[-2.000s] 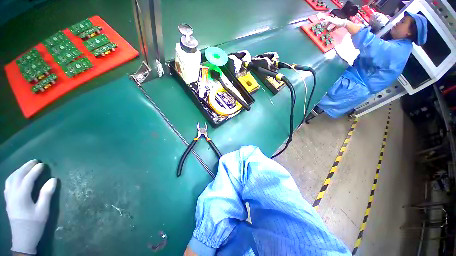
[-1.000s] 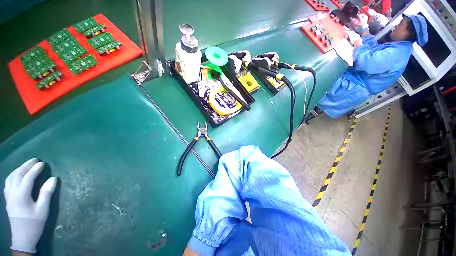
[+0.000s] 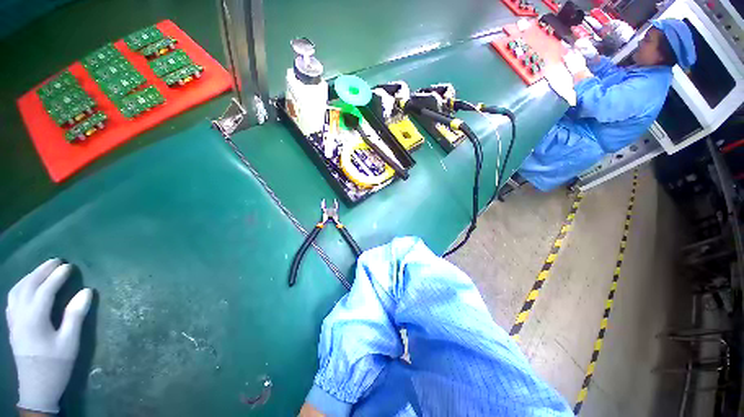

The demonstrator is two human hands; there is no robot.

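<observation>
My left hand (image 3: pixel 47 334), in a white glove, lies on the green mat (image 3: pixel 163 285) at the lower left, fingers apart and holding nothing. My right hand is cut off by the bottom edge; only the blue sleeve and a bit of wrist show. Side cutters (image 3: pixel 328 213) with black handles lie with jaws open on the mat, just beyond my right sleeve. An orange-red tray (image 3: pixel 57 163) at the upper left bears several green circuit boards (image 3: pixel 114 76) in rows.
A black tool tray (image 3: pixel 352 195) holds a white bottle (image 3: pixel 307 102) and yellow tape roll (image 3: pixel 365 165). Soldering irons (image 3: pixel 436 116) with black cables stand right of it. A metal post (image 3: pixel 245 61) rises behind. A person in blue (image 3: pixel 620 106) works at another red tray, upper right.
The orange-red tray with its boards has shifted slightly right and up. The other person's hands have moved over their tray. My left hand and right sleeve have not moved.
</observation>
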